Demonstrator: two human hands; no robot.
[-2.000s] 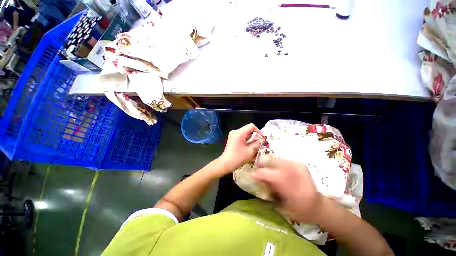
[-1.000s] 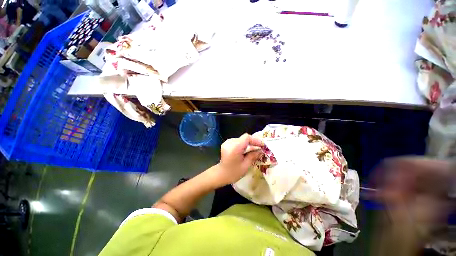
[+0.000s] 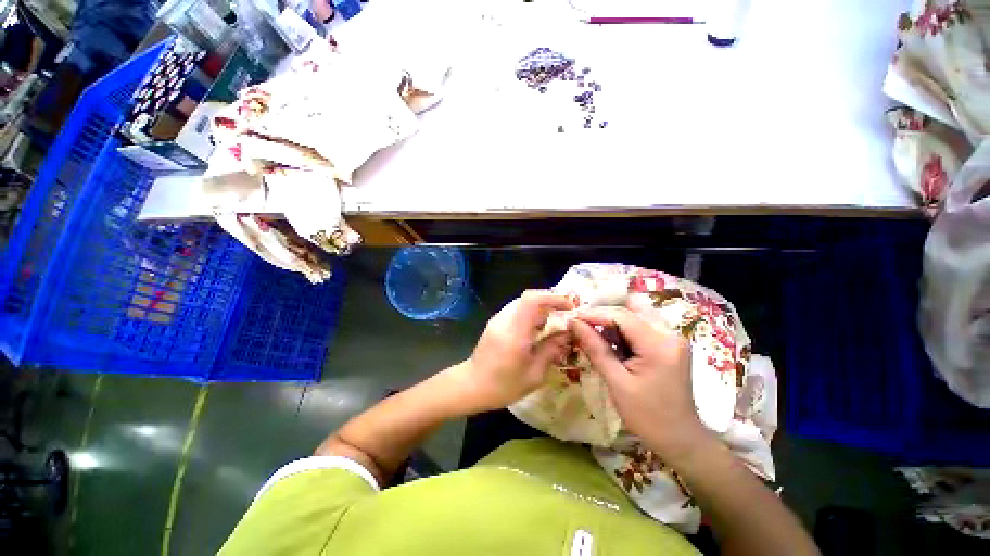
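A cream floral garment (image 3: 711, 326) with red flowers lies bunched on my lap. My left hand (image 3: 521, 345) pinches a fold of it at its left side. My right hand (image 3: 643, 364) is at the same fold, fingertips together and touching the left fingertips. A needle or thread is too small to make out there. A pile of small dark buttons (image 3: 545, 67) lies on the white table (image 3: 738, 141), with loose ones (image 3: 587, 100) beside it.
Another floral garment (image 3: 315, 141) hangs over the table's left corner, beside a blue crate (image 3: 81, 261). A blue bin (image 3: 428, 282) stands below the edge. A dark red pen (image 3: 643, 20) lies at the back. More floral cloth (image 3: 942, 87) is at the right.
One second ago my right hand was blurred, far out to the right with a thin line beside it. It has come back to the garment at my left fingertips. My left hand stays on the cloth.
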